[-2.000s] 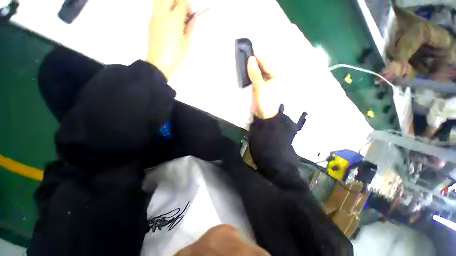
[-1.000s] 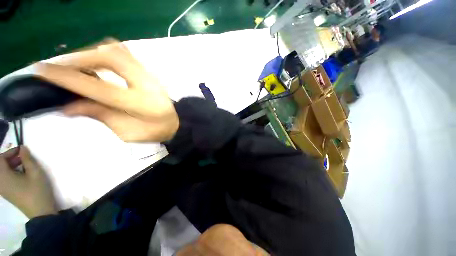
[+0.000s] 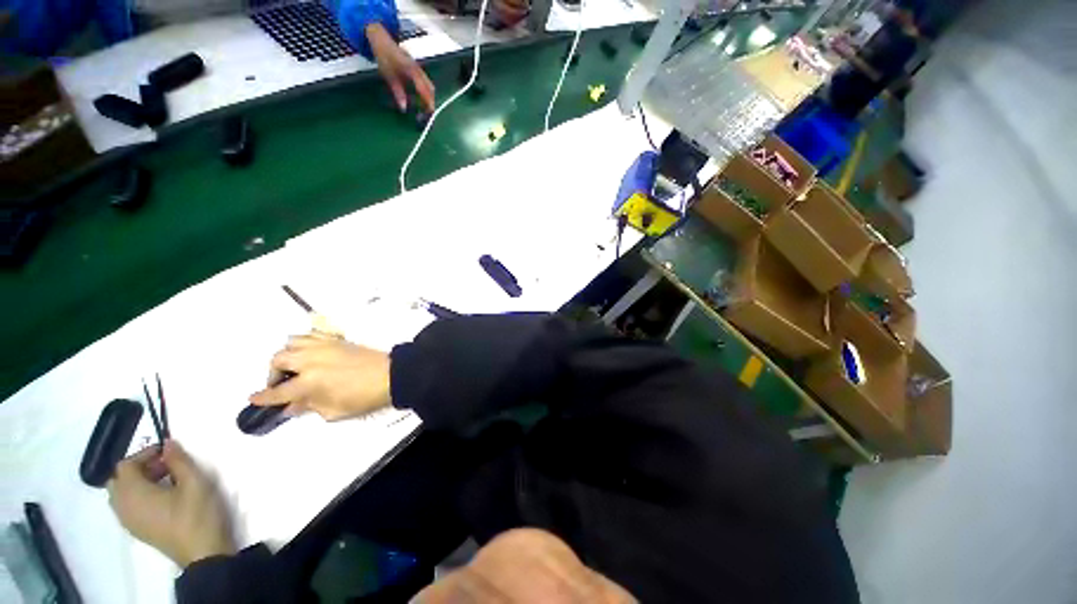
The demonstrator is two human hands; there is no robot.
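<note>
My left hand is at the lower left and holds dark tweezers, prongs up and slightly apart. A black oblong housing lies on the white bench, against or just beside its fingers. My right hand is right of it, palm down, with its fingers on a dark rounded piece at the bench surface. The hand covers part of that piece. A tool with a thin dark handle and pale head lies just beyond the right hand.
A small dark unit lies to the right. A long black part and a teal block are at lower left. A blue-yellow soldering station stands at the right end, near cardboard boxes. Another person's hand is across the aisle.
The view has swung and now shows more of the bench. My right hand, earlier raised with a large-looking black piece, is now down at the bench. The tweezers remain in my left hand.
</note>
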